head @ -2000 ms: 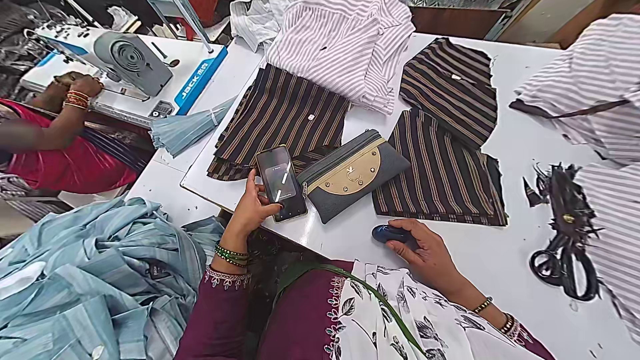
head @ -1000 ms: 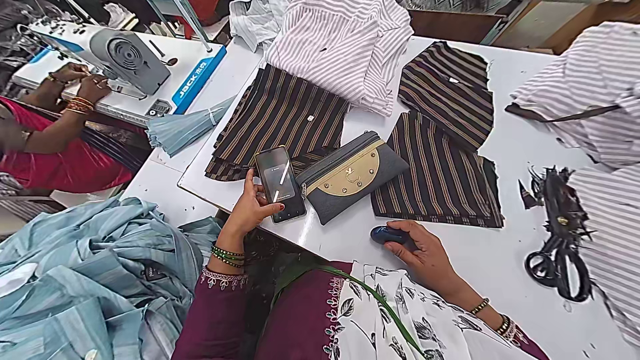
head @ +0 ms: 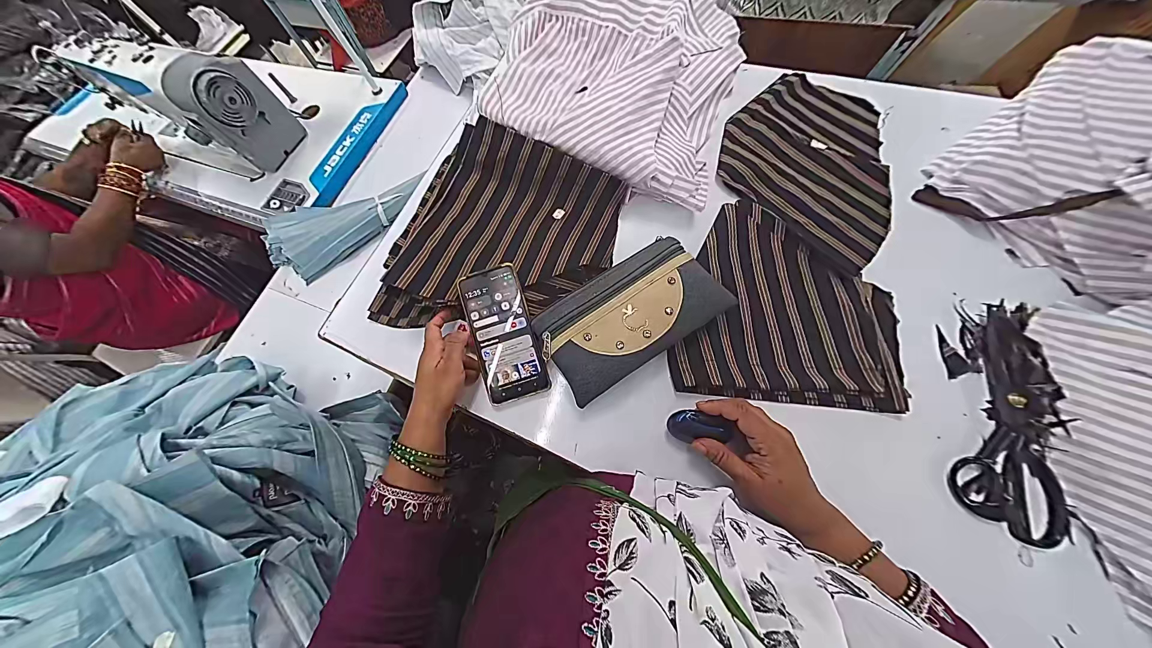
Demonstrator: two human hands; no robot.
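Note:
My left hand [head: 443, 364] holds a smartphone [head: 504, 335] by its left edge, near the white table's front edge. The phone's screen is lit. Just right of the phone lies a dark zippered pouch [head: 634, 319] with a gold studded panel. My right hand [head: 760, 454] rests on the table with its fingers around a small dark blue rounded object [head: 699, 427], whose kind I cannot tell. Folded black striped cloth [head: 513, 211] lies beyond the phone, and more striped pieces [head: 792, 315] lie beyond my right hand.
Black-handled scissors [head: 1012, 486] with dark scraps around them lie at right, near white striped fabric [head: 1102, 387]. Striped shirts [head: 621, 85] are piled at the back. Light blue cloth [head: 180, 486] is heaped at left. Behind it, another person's hands [head: 121, 153] are by a sewing machine [head: 225, 108].
The phone's screen has changed from mostly dark to bright with several panels. My left fingers have shifted to the phone's edge. My right hand stays at the dark blue object.

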